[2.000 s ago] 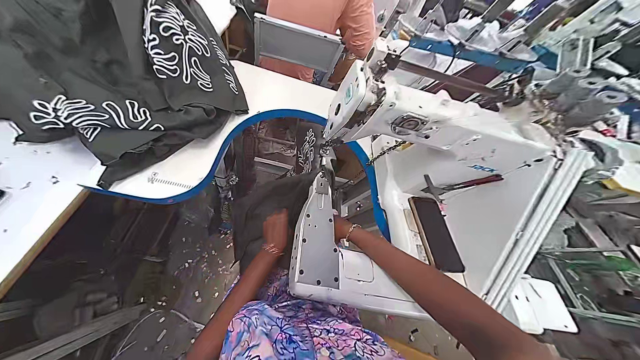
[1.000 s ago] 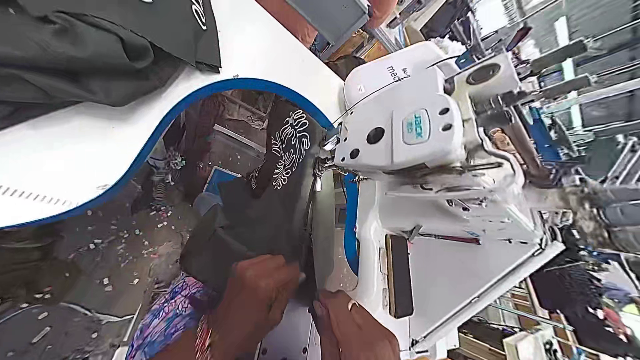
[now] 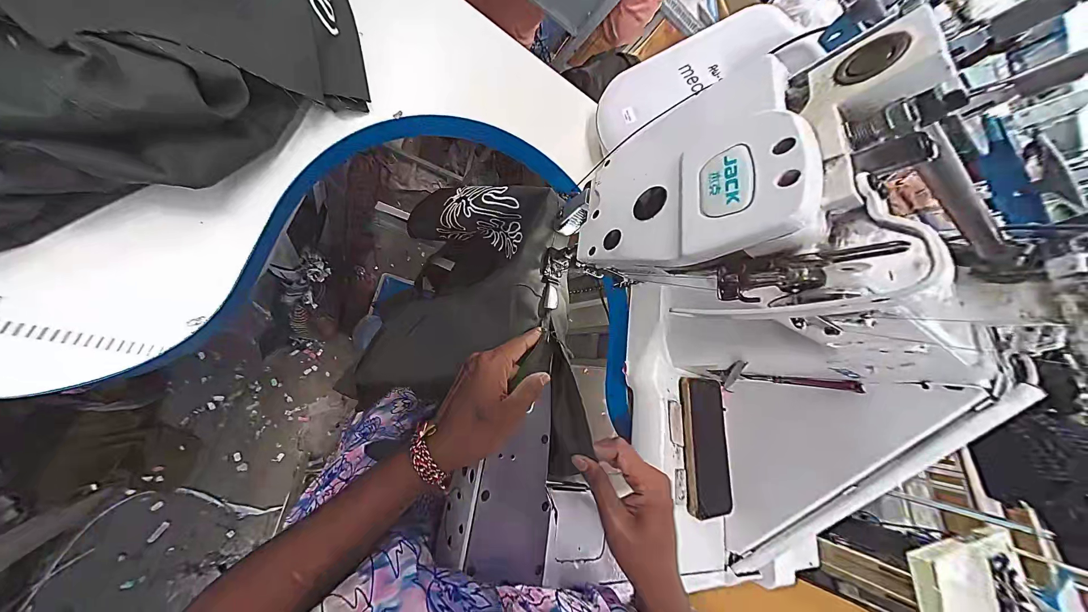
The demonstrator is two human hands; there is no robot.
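A white Jack sewing machine (image 3: 697,195) stands at the right, its presser foot (image 3: 551,293) over the edge of a dark fabric piece (image 3: 459,314) with white line embroidery. That fabric hangs over the narrow arm of the machine and into the table cutout. My left hand (image 3: 493,395) lies on the fabric just below the presser foot, index finger stretched toward it and thumb apart. Lower right, my right hand (image 3: 629,493) pinches the end of a dark fabric strip (image 3: 568,408) between thumb and fingers. The strip runs up to the foot.
More dark fabric (image 3: 153,110) lies on the white table (image 3: 442,68), which has a blue-edged cutout (image 3: 263,246). A dark phone-like slab (image 3: 705,446) and a thin reddish tool (image 3: 799,382) rest on the machine bed. Scraps litter the floor. Part of another person shows at the top.
My hands were close together below the foot a second ago; now they are apart, the left nearer the foot and the right lower with the strip. The view has moved closer since two seconds ago.
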